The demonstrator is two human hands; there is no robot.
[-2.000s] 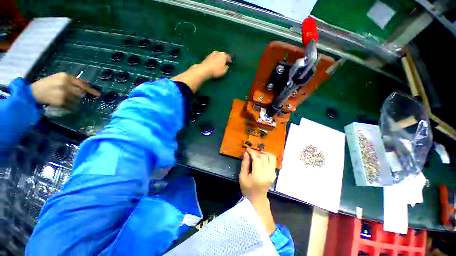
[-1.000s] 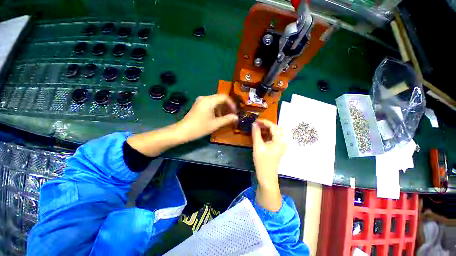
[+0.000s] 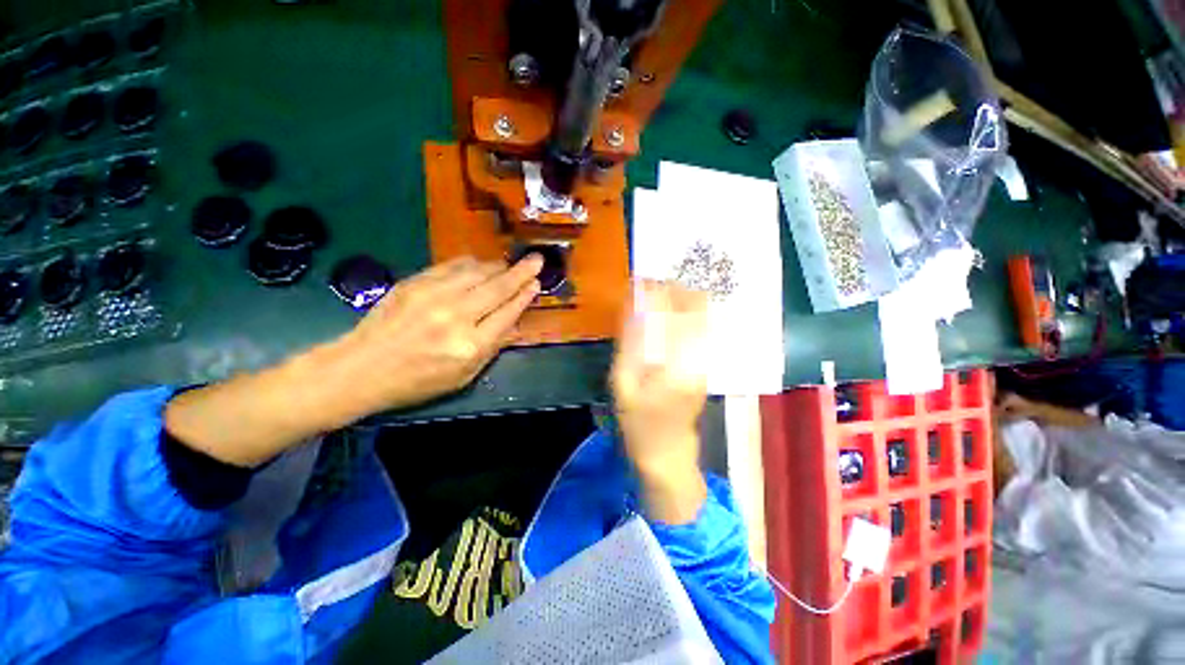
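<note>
A round black housing sits in the fixture under the press ram. My left hand reaches in from the left, its fingertips on the housing and partly covering it. My right hand is blurred over the near left part of the white paper, just below the heap of tiny metal parts; whether it holds a part cannot be told. The orange press base plate lies under the fixture. The top of the lever is cut off by the picture's edge.
Several loose black housings lie left of the press, beside a clear blister tray of housings. Right of the paper are a pale parts box, a crumpled clear bag and an orange-red object. A red crate stands below the bench edge.
The view has shifted right and closer. My right hand has moved from the fixture to the paper. My left fingers now rest on the fixture's housing. Another loose housing lies beside my left hand.
</note>
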